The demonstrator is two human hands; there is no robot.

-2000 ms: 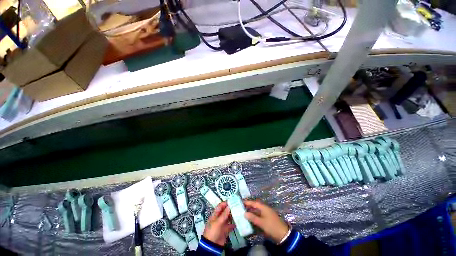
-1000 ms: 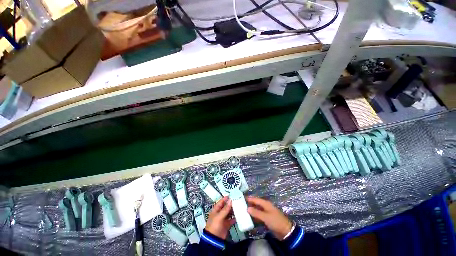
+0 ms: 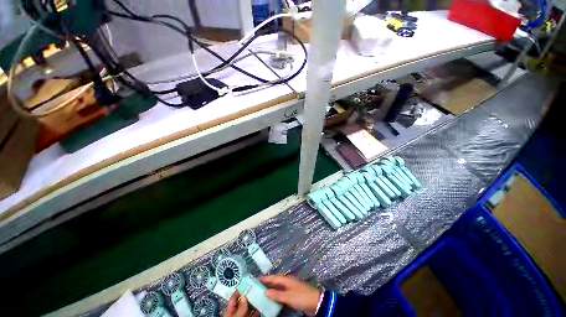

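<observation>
A mint-green handheld fan [image 3: 260,296] is held by its handle, its round grille up and to the left. My right hand [image 3: 294,293] grips the handle from the right. My left hand [image 3: 239,306] touches it from below left; most of this hand is cut off by the bottom edge. Several loose fans [image 3: 173,286] lie behind and left of the held one, some cut off or partly covered. A tight, slanted row of fans [image 3: 363,193] lies to the right, near the post.
Silvery wrap [image 3: 428,186] covers the bench. A white post [image 3: 316,99] stands behind the row. A green conveyor [image 3: 155,229] runs behind the bench edge. Blue crates [image 3: 478,247] with brown cardboard are at right. A black adapter [image 3: 202,93] and cables lie on the raised shelf. A white sheet [image 3: 124,308] shows bottom left.
The view has turned right, so the bench things sit further left and more of the crates shows. Both hands still hold the fan; the left hand is now mostly out of the picture.
</observation>
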